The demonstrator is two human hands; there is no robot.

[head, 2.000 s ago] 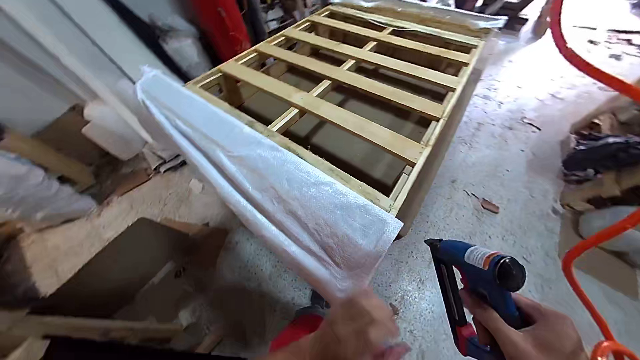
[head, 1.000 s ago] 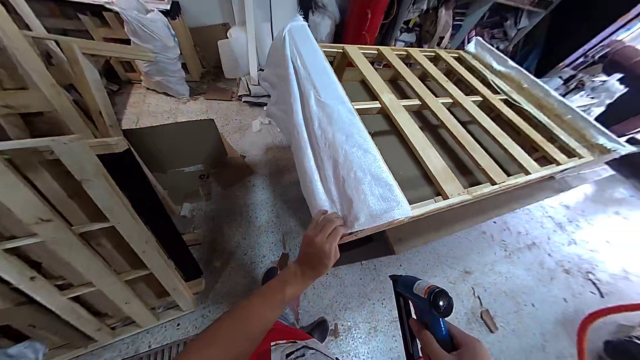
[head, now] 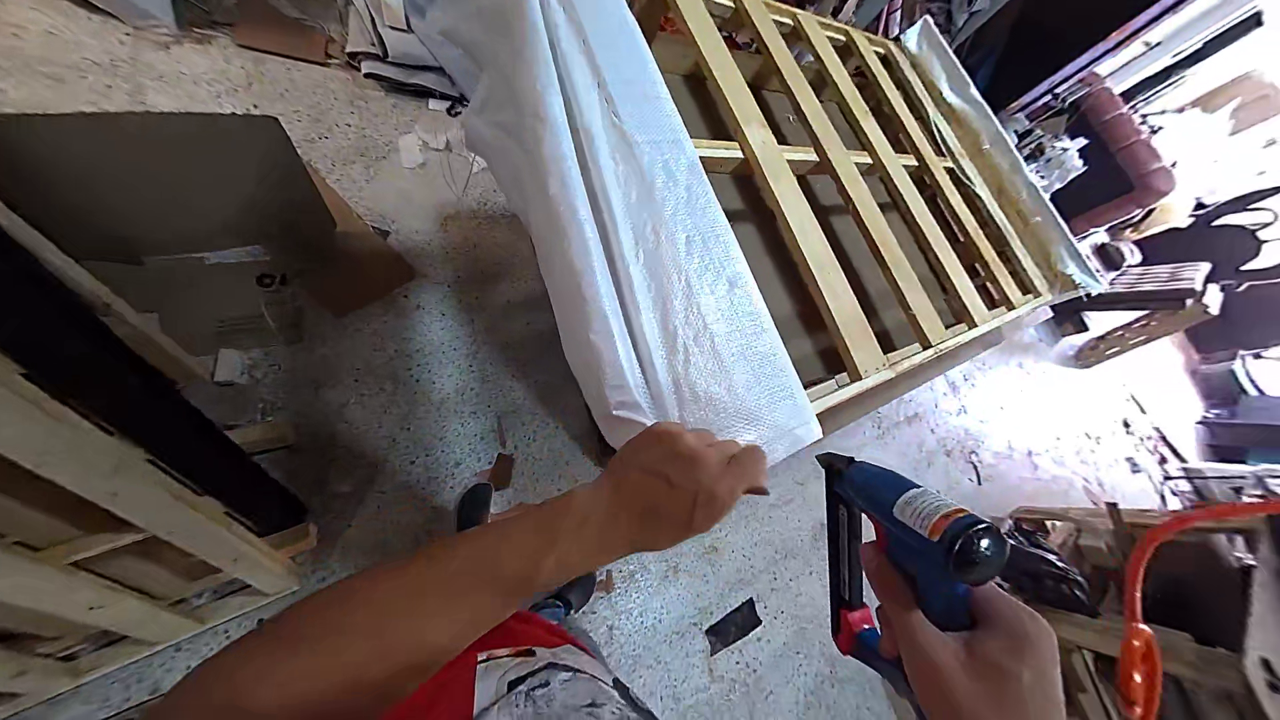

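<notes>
My left hand point(head: 688, 486) is closed on the lower edge of a white woven plastic sheet point(head: 640, 250). The sheet covers the near end of a slatted wooden frame point(head: 780, 190) and hangs down over its outer side in long folds. My right hand point(head: 975, 640) grips a blue and black pneumatic staple gun point(head: 910, 530), which bears a label. The nose of the staple gun is just right of the sheet's lower corner, apart from it. My fingers hide part of the gun's handle.
Another wooden frame point(head: 130, 490) stands at the lower left, beside a dark cardboard piece point(head: 170, 190). An orange air hose point(head: 1140, 590) runs at the right, near a box of scraps point(head: 1100, 620). A dark scrap point(head: 733, 627) lies on the speckled floor.
The view has swung left and come nearer to the sheet's end. My left hand stays at the sheet's lower edge, and the staple gun remains in my right hand.
</notes>
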